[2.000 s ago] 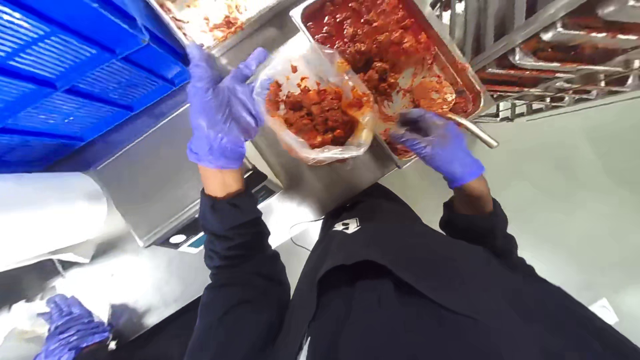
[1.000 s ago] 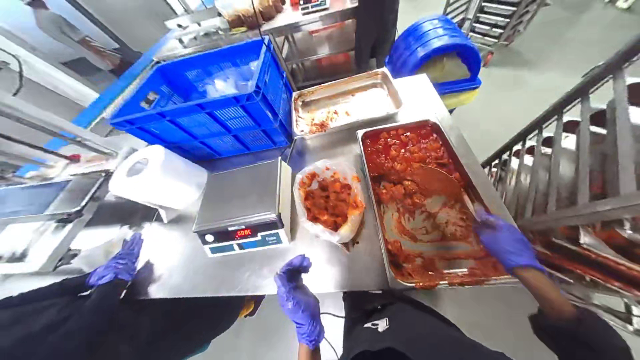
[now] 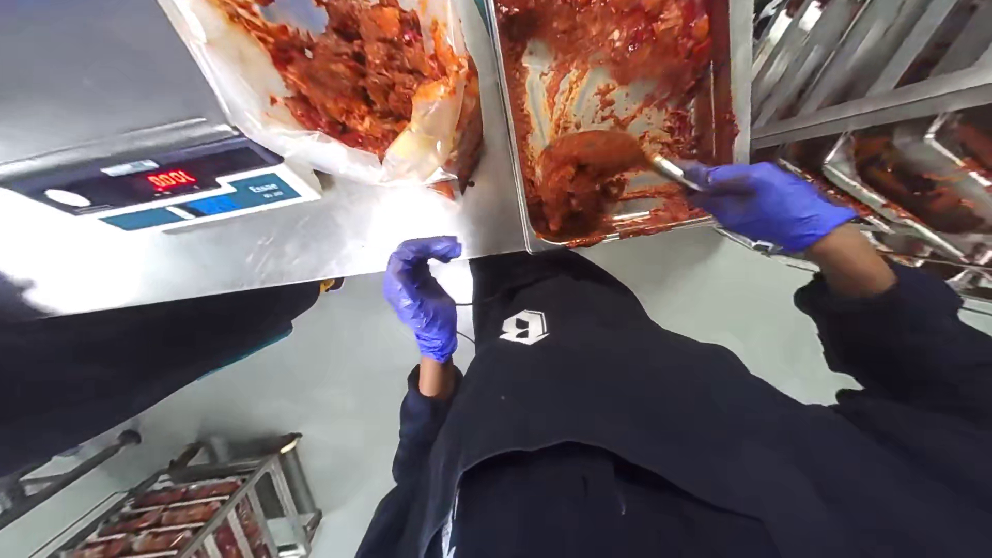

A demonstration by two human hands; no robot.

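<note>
In a purple glove, my right hand (image 3: 763, 203) grips the metal handle of a serving spoon (image 3: 597, 155). The spoon's bowl, coated in red sauce, lies in the red saucy food near the close end of a steel tray (image 3: 511, 155). My left hand (image 3: 422, 294), gloved too, is at the table's front edge with curled fingers apart and nothing in them. Beyond it, a clear plastic bag (image 3: 310, 147) stands open, partly filled with the same chunky red food. Left of the bag is a digital scale (image 3: 194, 190) with a lit red display.
The steel table (image 3: 294, 248) ends just before my body. Racks holding trays of red food (image 3: 899, 178) stand close on the right. Another person's dark-clothed body (image 3: 139, 349) is at the left. A lower rack with packed food (image 3: 178, 511) stands on the floor.
My right hand, on the spoon handle, has brought the spoon to the tray's near end. My left hand, beside the bag two seconds ago, is now at the table edge. The view has tilted down.
</note>
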